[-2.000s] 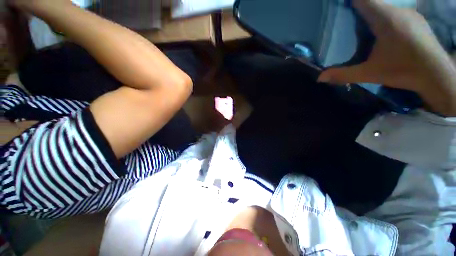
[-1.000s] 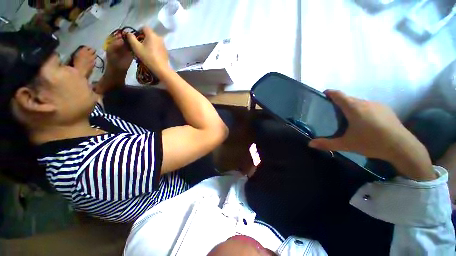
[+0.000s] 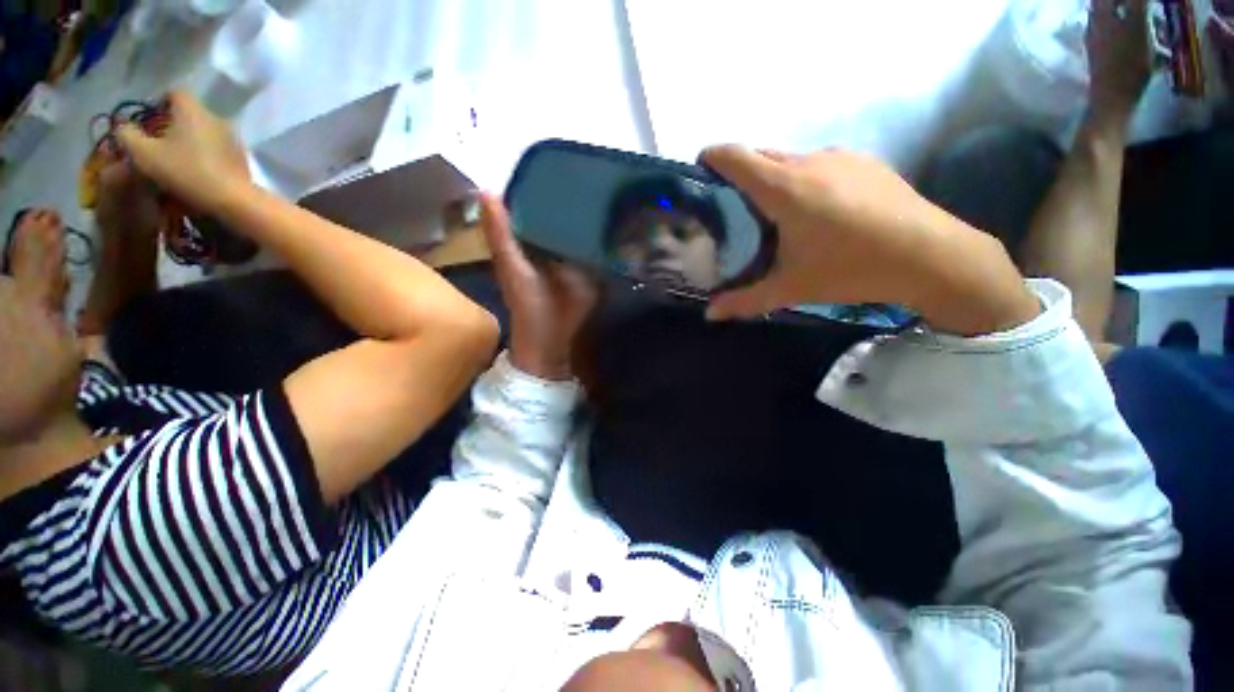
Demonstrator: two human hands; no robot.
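Observation:
A long glossy mirror unit (image 3: pixel 562 203) with a black rim and rounded end is held above my black-clothed lap, face up, reflecting a face. My right hand (image 3: pixel 866 243) grips it, thumb on the near edge and fingers over the far edge, covering part of it. A thin bluish strip shows beyond my right wrist, perhaps its other end. My left hand (image 3: pixel 541 298) is at its left end, with a digit up beside the rim and the palm at the near edge. Part of this hand is hidden by the mirror.
A person in stripes (image 3: pixel 203 500) sits at left, handling a wire harness (image 3: pixel 183 230). An open white box (image 3: pixel 332 142) and a brown carton edge (image 3: pixel 460 246) are at the white table (image 3: pixel 758 68). At right are another person's forearm (image 3: pixel 1083 203), wires and dark blue clothing.
My left hand has come into view at the mirror's left end. The mirror and my right hand have shifted left and up in view, and the mirror now reflects a face.

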